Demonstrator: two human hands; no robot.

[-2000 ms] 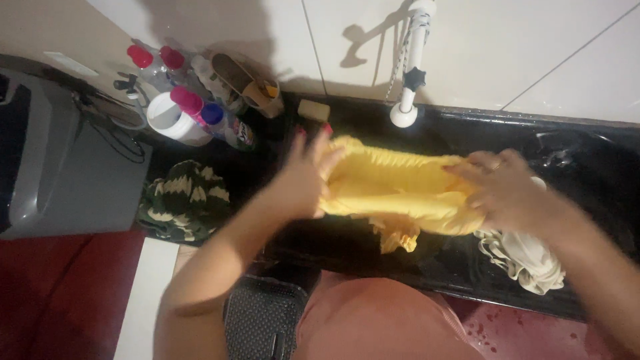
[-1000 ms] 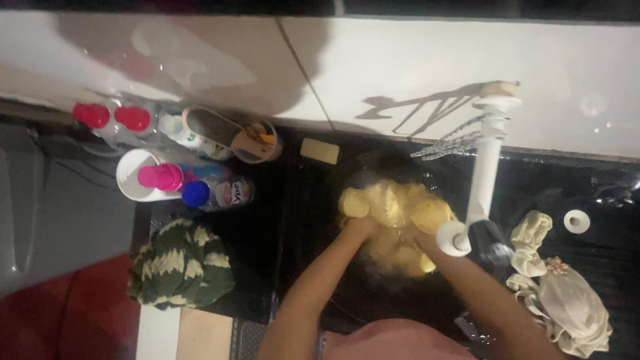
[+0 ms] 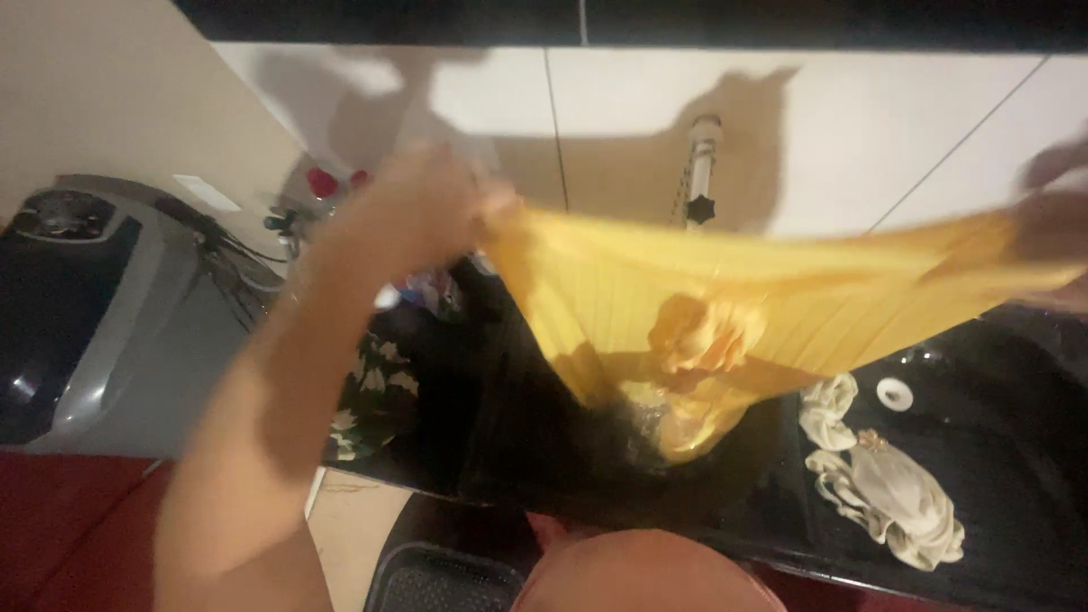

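Observation:
A yellow cloth garment [image 3: 646,297] with a ruffled flower-like part is stretched wide over the black sink [image 3: 544,459], its lower end down in the basin. My left hand [image 3: 442,204], blurred, grips its upper left corner. At the right edge of the view, my right hand [image 3: 1050,246] holds the other upper corner and is partly cut off. Behind the cloth stands a white faucet [image 3: 701,170] with a dark knob.
Cream cloth [image 3: 905,501] lies on the black counter at right, near a small white ring-shaped piece [image 3: 895,393]. Dark green patterned cloth [image 3: 378,395] and bottles with red caps [image 3: 323,182] are at left, partly behind my arm. A grey appliance [image 3: 144,340] stands farther left.
One second ago both hands were low in the sink with the yellow cloth bunched in water. Now they are raised and far apart, and the cloth is spread between them.

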